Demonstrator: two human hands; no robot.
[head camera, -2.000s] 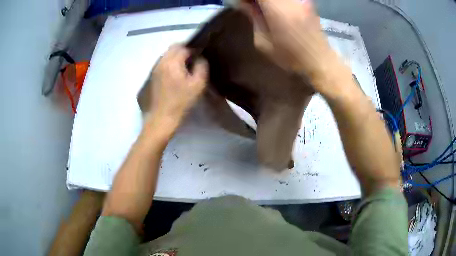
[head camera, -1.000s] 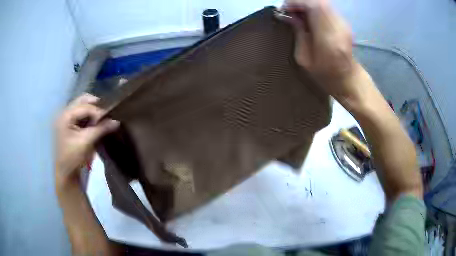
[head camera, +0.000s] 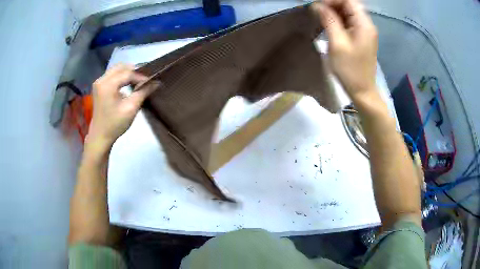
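Observation:
A dark brown, fine-ribbed garment piece (head camera: 210, 73) is held up by its upper edge over the white pressing table (head camera: 263, 210). It hangs with a curved cut-out in its lower edge and a long corner at lower left. My left hand (head camera: 118, 102) pinches the upper left corner. My right hand (head camera: 350, 50) pinches the upper right corner, higher up. A tan cardboard template (head camera: 252, 128) lies on the table, partly hidden behind the cloth. The steam iron (head camera: 356, 126) is at the right, mostly hidden by my right forearm.
A blue padded board (head camera: 168, 26) is behind the table. A red and black box (head camera: 426, 128) with blue hoses (head camera: 447, 197) stands right of the table. An orange object (head camera: 80, 113) hangs at the left. A white crumpled heap (head camera: 446, 244) is at lower right.
The view has tilted down. Both hands still hold the cloth, now with its ribbed face spread and the curved cut-out showing. The tan template shows below it.

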